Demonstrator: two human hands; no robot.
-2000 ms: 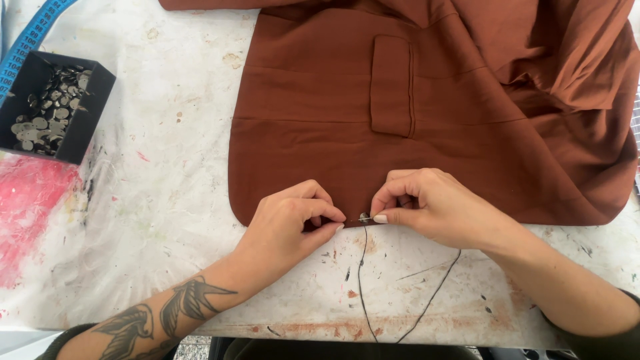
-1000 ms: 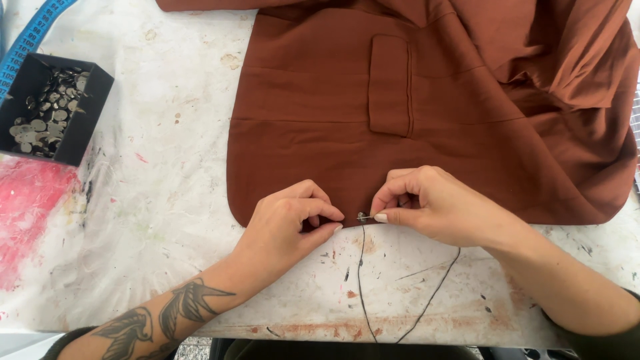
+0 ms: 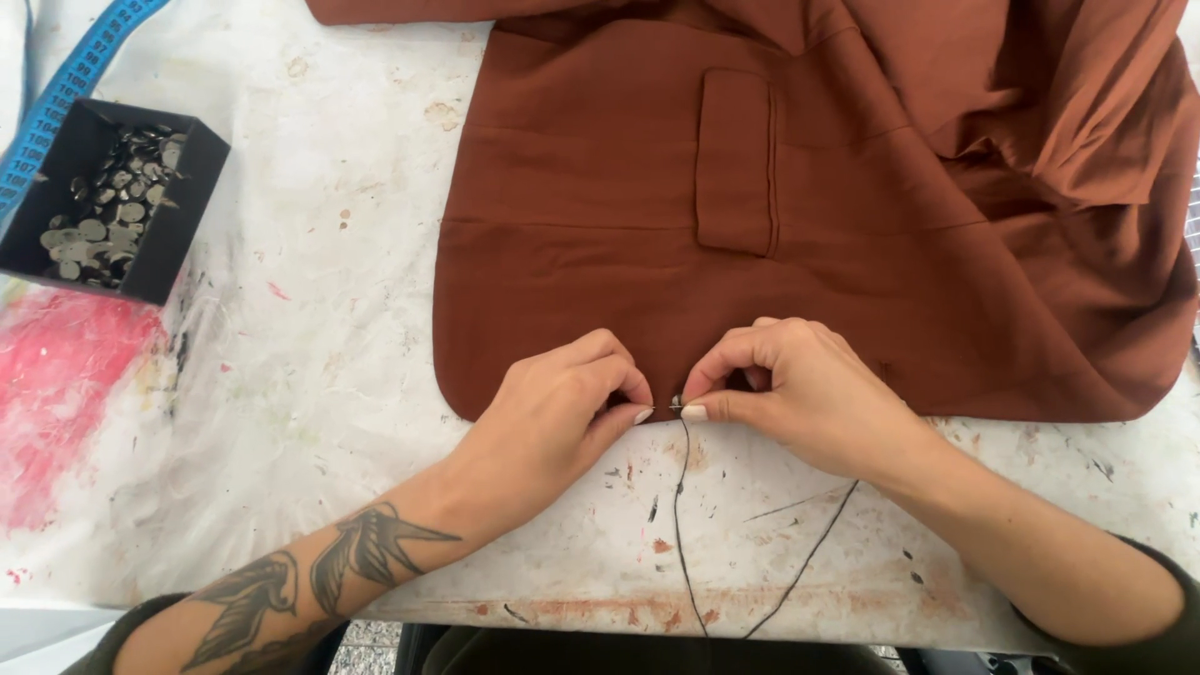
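A reddish-brown jacket [image 3: 600,281] with a pocket flap [image 3: 736,161] lies on the table. At its near edge, a small button-like piece [image 3: 676,401] sits between my hands. My left hand [image 3: 572,403] pinches the garment's edge with thumb and forefinger, and a thin metallic tip shows at the fingertips. My right hand [image 3: 787,384] pinches a thin metal sewing needle [image 3: 677,407] beside the small piece; much of the needle is hidden. Dark thread [image 3: 682,534] runs from there to the table's front edge, and another length rises toward my right wrist.
A black box [image 3: 192,202] of metal buttons [image 3: 112,220] stands at the left, beside a blue measuring tape [image 3: 70,84]. The white, paint-stained table covering [image 3: 309,309] lies beneath the jacket. The table's front edge [image 3: 525,614] is near my forearms.
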